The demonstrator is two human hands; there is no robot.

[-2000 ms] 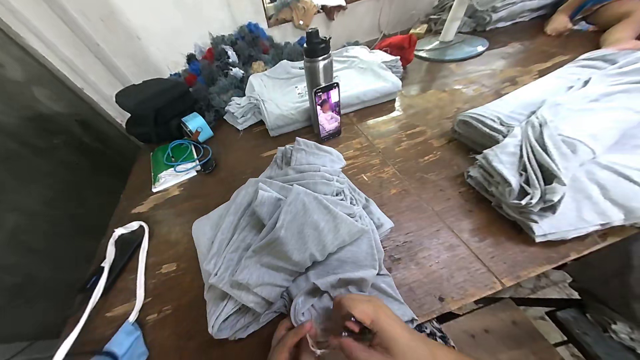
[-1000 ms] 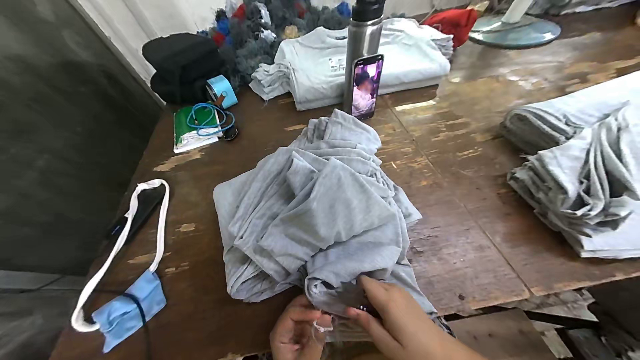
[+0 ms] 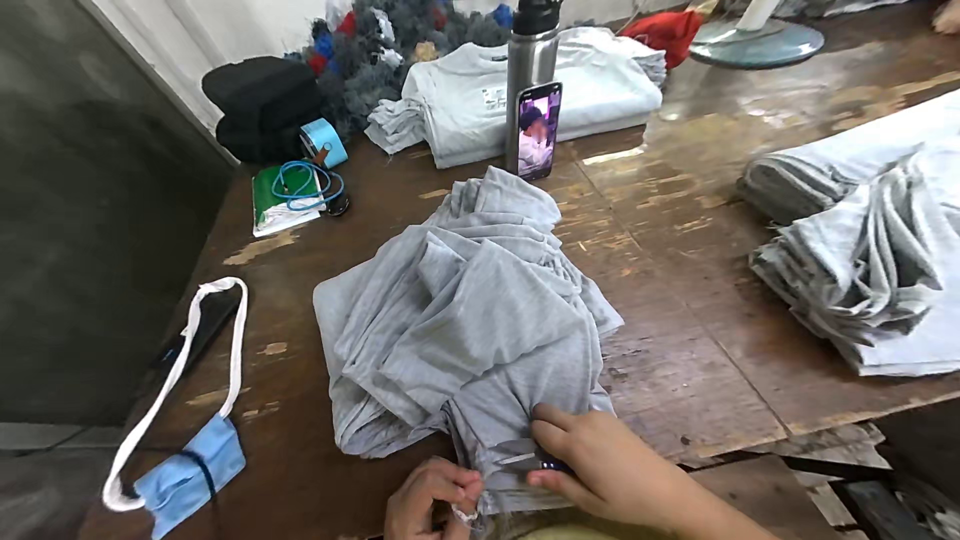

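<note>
A heap of grey knit fabric pieces (image 3: 480, 315) lies folded and bunched on the wooden table at the centre. At its near edge my left hand (image 3: 436, 496) pinches the cloth's edge, with a bit of white thread at the fingertips. My right hand (image 3: 592, 465) holds small thread snippers (image 3: 517, 456), their metal blades pointing left over the cloth toward my left hand. The snippers' dark handle is mostly hidden by my fingers.
A phone (image 3: 538, 131) leans on a steel bottle (image 3: 529, 64) before folded light shirts (image 3: 607, 82). More grey fabric stacks (image 3: 862, 262) lie right. At left are a blue pouch with a white strap (image 3: 191, 469), a green packet (image 3: 281, 195) and a blue cord (image 3: 339, 184).
The near edge of the cloth has opened out flatter between my hands, and the snippers' blades now show clearly. The view has shifted somewhat.
</note>
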